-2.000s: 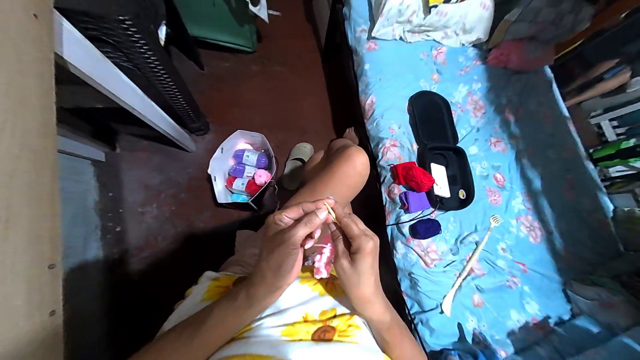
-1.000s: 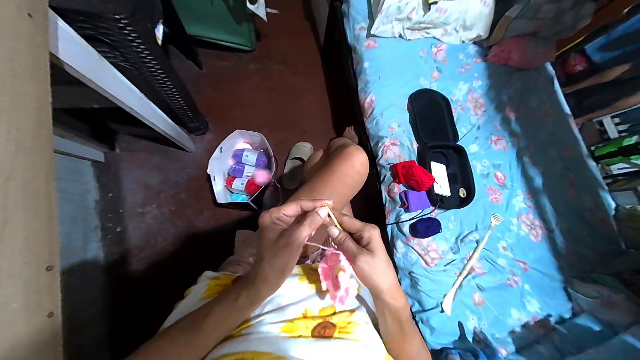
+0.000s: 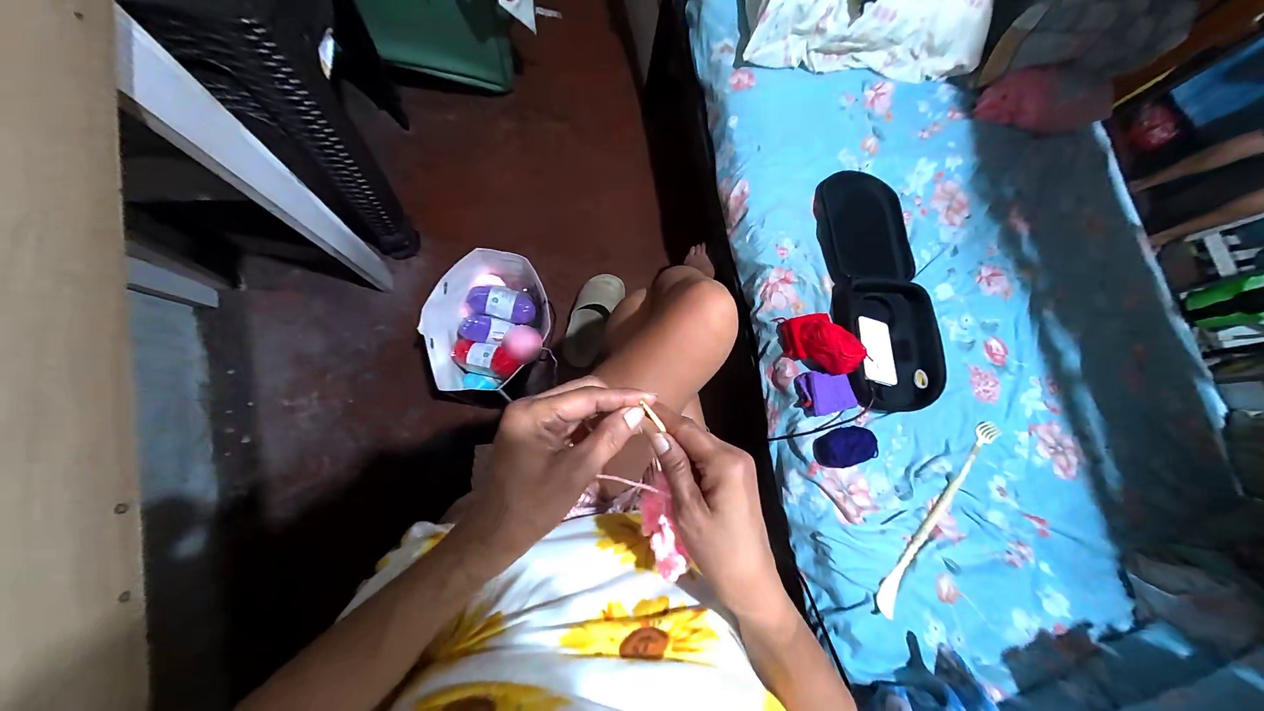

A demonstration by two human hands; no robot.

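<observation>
Over my lap, my left hand (image 3: pixel 548 454) and my right hand (image 3: pixel 716 489) meet at the fingertips around a slim golden crochet hook (image 3: pixel 653 416). Thumb and forefinger of the left pinch its upper end, while the right fingers close on its lower end. A small pink and white crocheted piece (image 3: pixel 664 533) hangs beneath my right fingers. From it a strand of pink yarn (image 3: pixel 624 482) runs across to my left hand. How the loops sit on the hook is hidden by the fingers.
A white bag (image 3: pixel 441 321) of yarn skeins stands on the floor beside a slipper (image 3: pixel 591 318). Right, on the floral bed, lie an open black case (image 3: pixel 913 385), red yarn (image 3: pixel 825 343), purple yarn (image 3: pixel 826 393), dark blue yarn (image 3: pixel 845 447) and a back scratcher (image 3: pixel 933 518).
The pink crocheted piece swung out below my hands a second ago and now hangs closer against my right hand. Both hands stay together at the hook.
</observation>
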